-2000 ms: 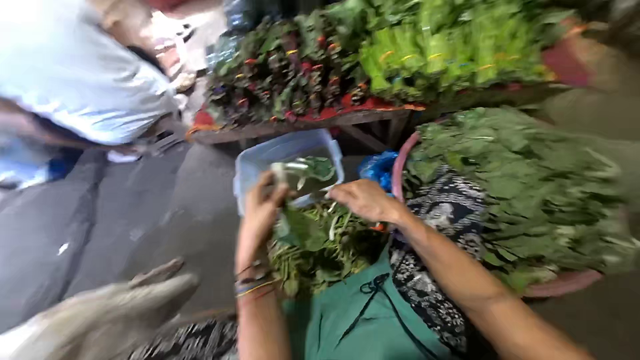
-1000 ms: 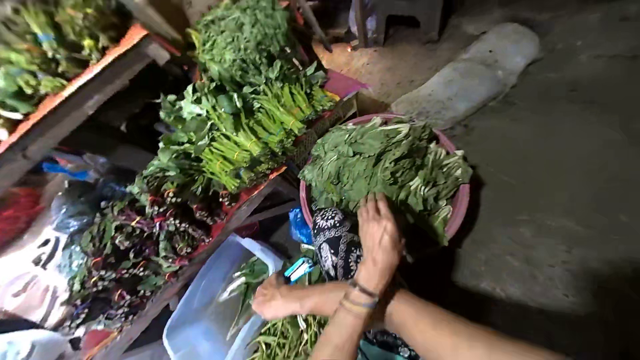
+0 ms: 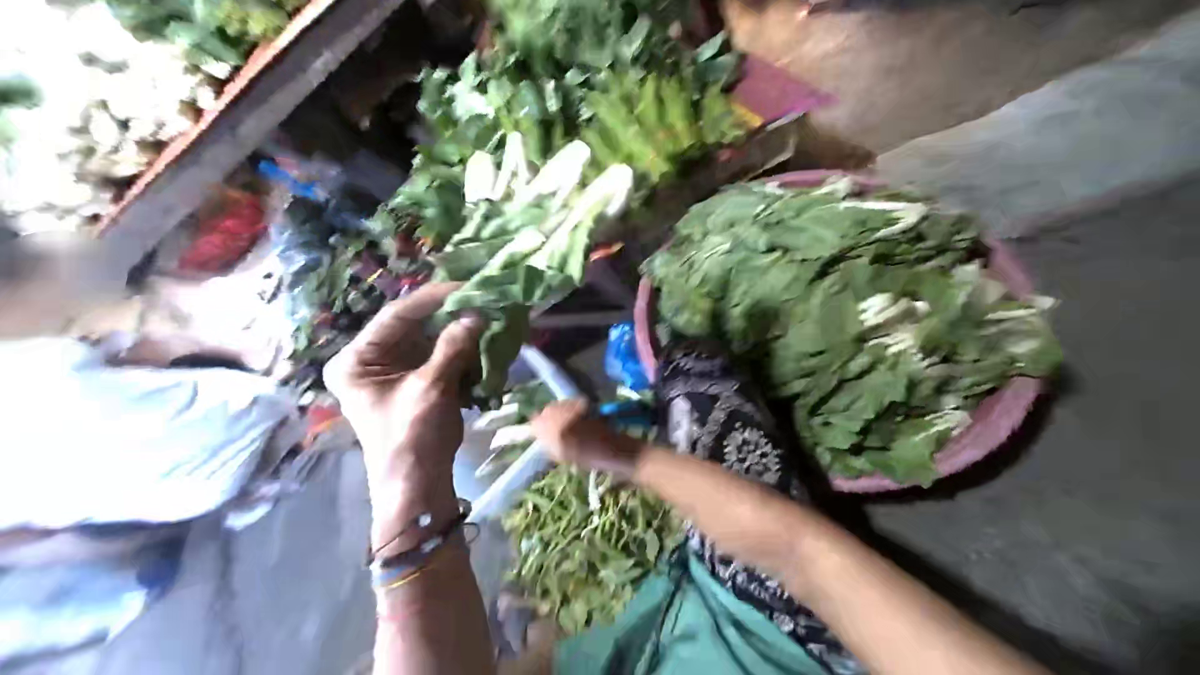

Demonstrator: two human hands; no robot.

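My left hand (image 3: 412,361) is closed around a bunch of leafy greens with pale stems (image 3: 534,230), stems pointing up and away. Lower and to the right, my right hand (image 3: 581,436) is curled near the rim of a plastic tub (image 3: 511,483). Something blue shows beside it, too blurred to tell whether the hand grips it. More pale-stemmed greens (image 3: 506,427) lie at the tub, partly hidden by my hands. A pink round basin (image 3: 1003,422) heaped with green leaves (image 3: 825,309) stands to the right.
Leafy trimmings (image 3: 591,548) lie near my green garment (image 3: 694,623). Bundled greens (image 3: 647,122) rest on a low stand at the back. A blue plastic bag (image 3: 623,356) sits beside the basin. At the left is a person in pale clothing (image 3: 122,431); a raised shelf edge (image 3: 253,103) runs above.
My left hand now holds up the pale-stemmed greens. My right hand is at the tub; one second ago one hand lay on the leaves in the basin. The view has shifted strongly.
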